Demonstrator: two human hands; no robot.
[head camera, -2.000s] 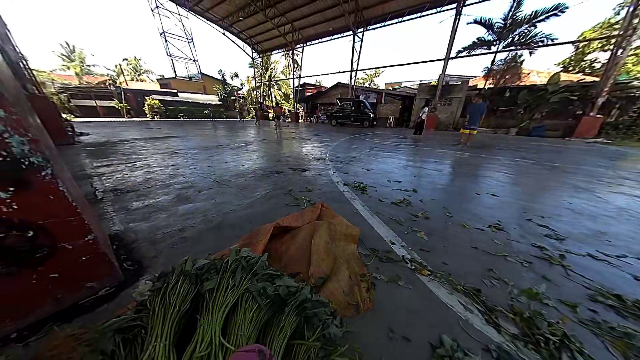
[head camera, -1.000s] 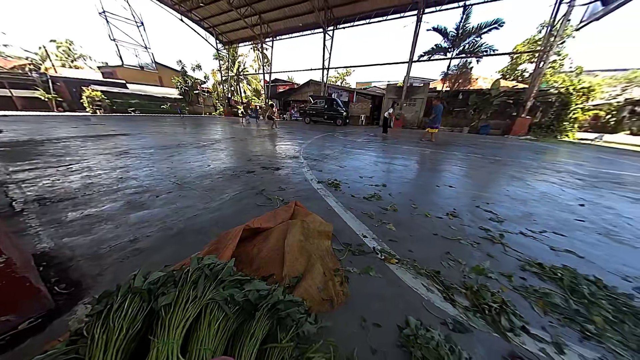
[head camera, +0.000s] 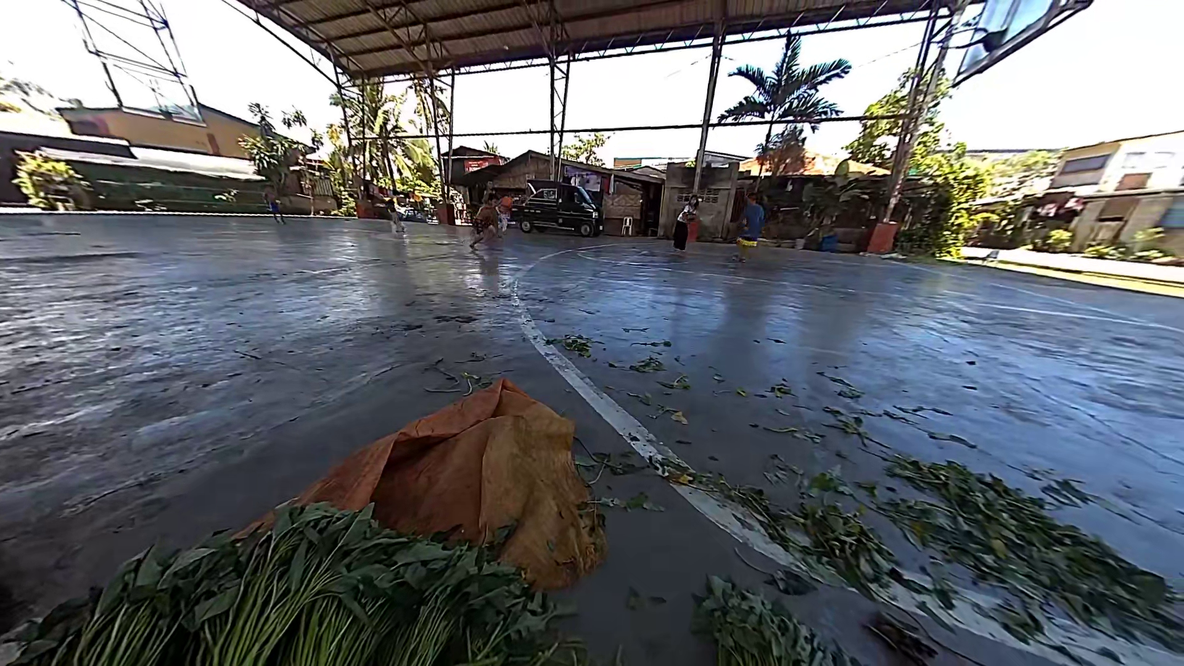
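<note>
Neither of my hands shows in the head view. Bundled leafy greens with long pale-green stems (head camera: 305, 592) fill the lower left, their leaves toward the far side and their stems running down out of the frame. Just beyond them an orange-brown cloth or sack (head camera: 481, 472) lies crumpled on the concrete floor, partly overlapped by the leaves. A smaller bunch of greens (head camera: 758, 629) lies at the bottom edge, right of centre. What my hands hold or touch is hidden below the frame.
Loose leaves and stems (head camera: 1027, 536) lie in a heap at the right, with more scattered along a curved white line (head camera: 601, 402). Far off stand a black van (head camera: 560, 211), several people, among them a person in a blue shirt (head camera: 750, 222), and roof posts with red bases (head camera: 882, 238).
The view has swung to the right, and the red block at the left has left the frame. A bit of pinkish-purple at the bottom edge two seconds ago is out of sight.
</note>
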